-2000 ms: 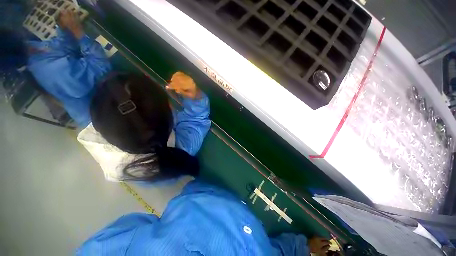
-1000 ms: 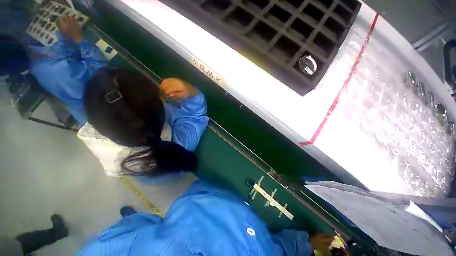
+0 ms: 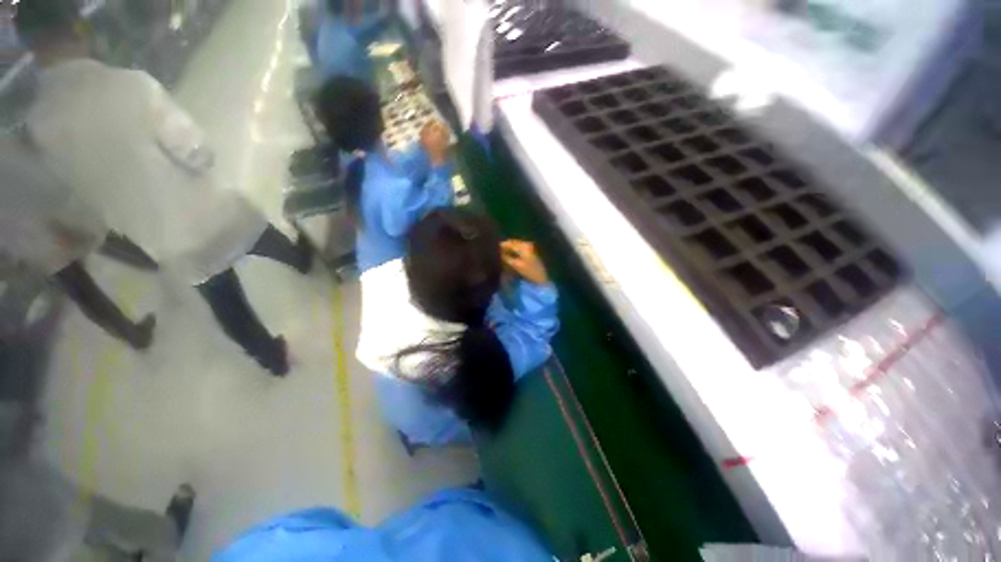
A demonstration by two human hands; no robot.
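Note:
Neither of my hands is in view. My blue smock [image 3: 395,538] shows at the bottom edge. Nearest in front on the right is a white shelf [image 3: 686,384] holding a black grid tray [image 3: 757,345]. One shiny round piece [image 3: 783,321] sits in the tray's near corner pocket; the other pockets look dark. Below the shelf runs the green bench [image 3: 527,439] with a thin reddish line along it. The picture is somewhat blurred.
A seated worker [image 3: 456,269] in blue is close ahead at the bench, with another beyond near a pale perforated tray [image 3: 404,108]. People in pale coats [image 3: 143,154] are on the floor at left. Glossy clear trays [image 3: 922,439] lie right of red tape [image 3: 878,368].
The view has turned up and left. The hand at the lower right and most of the cream taped strip have left the picture. People in pale coats and more of the line now show.

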